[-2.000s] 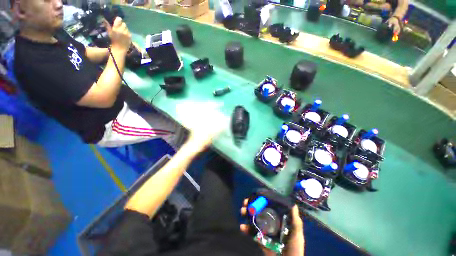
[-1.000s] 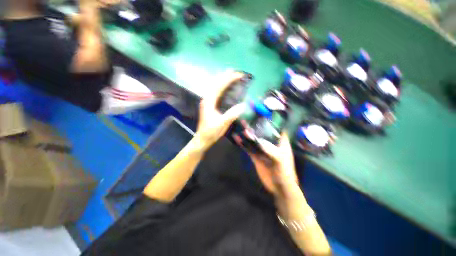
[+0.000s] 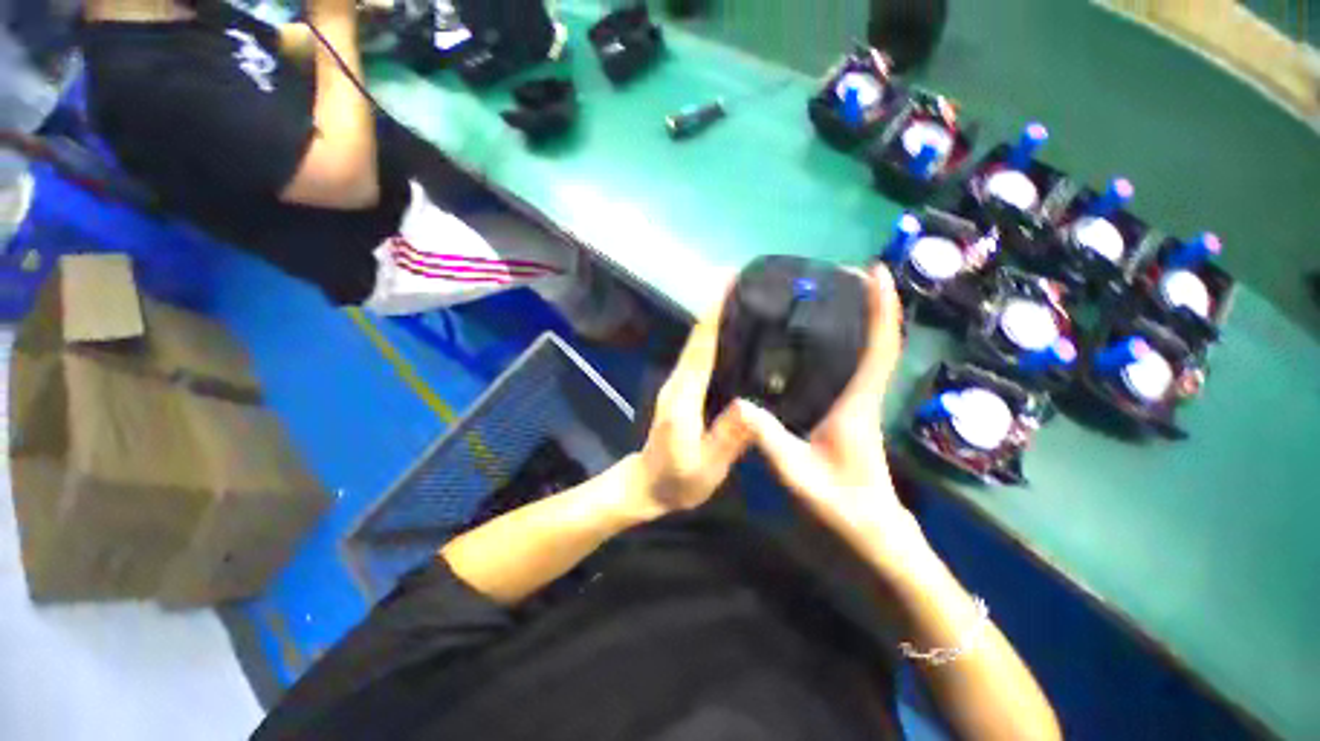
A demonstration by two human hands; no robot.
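A fist-sized black housing (image 3: 793, 336) is held between both hands above the bench's front edge. A small spot of blue shows at its top, and its inside is mostly hidden. My left hand (image 3: 686, 434) grips its left side and lower edge. My right hand (image 3: 851, 442) grips its right side, with the thumbs close together below. Several open front housings (image 3: 1029, 322) with white discs and blue batteries stand in rows on the green bench to the right.
The green bench (image 3: 1158, 536) runs diagonally. A small dark tool (image 3: 696, 119) and black shells (image 3: 544, 109) lie at its far left. A seated person (image 3: 217, 130) is at left. A grey mesh basket (image 3: 485, 420) is beside the knees, a brown carton (image 3: 145, 434) on the floor.
The rear shell in my left hand and the open unit in my right hand have come together into one black block. The view has shifted; the rows now appear further right.
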